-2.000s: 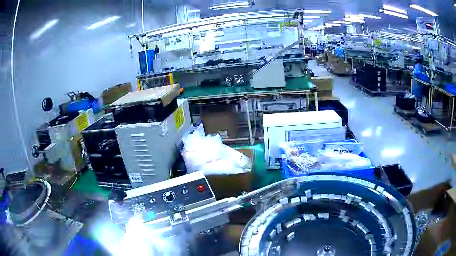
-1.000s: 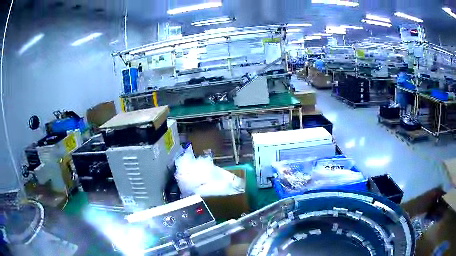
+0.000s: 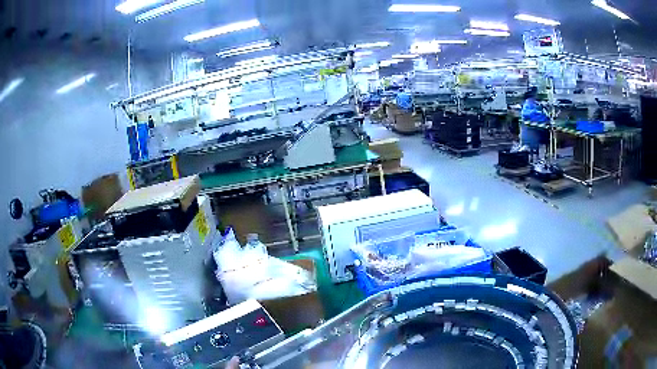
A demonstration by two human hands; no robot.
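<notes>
The vibratory bowl feeder [image 3: 558, 303] is at the bottom right of centre, its lower part cut off. Small white block parts [image 3: 497, 310] line its curved ledges. The straight feed track [image 3: 292, 351] runs from the bowl's left side to the lower left. It passes the sloped control panel [image 3: 234, 333], which has a black knob and a red switch. A small pinkish patch, possibly a fingertip of my left hand [image 3: 233, 362], shows at the bottom edge by the track. It is too small to tell its grip. My right hand is not in view.
A blue bin [image 3: 425, 283] with clear bags and a white case [image 3: 378, 212] stand behind the bowl. Open cartons [image 3: 637, 277] are at the right. White crumpled bags [image 3: 259, 272] and a louvred machine [image 3: 155, 277] are at the left. A person [image 3: 534, 115] stands far back right.
The view has turned right and tilted up. The surroundings sit further left, and more of the right-hand cartons shows. The small pinkish patch now shows at the bottom edge.
</notes>
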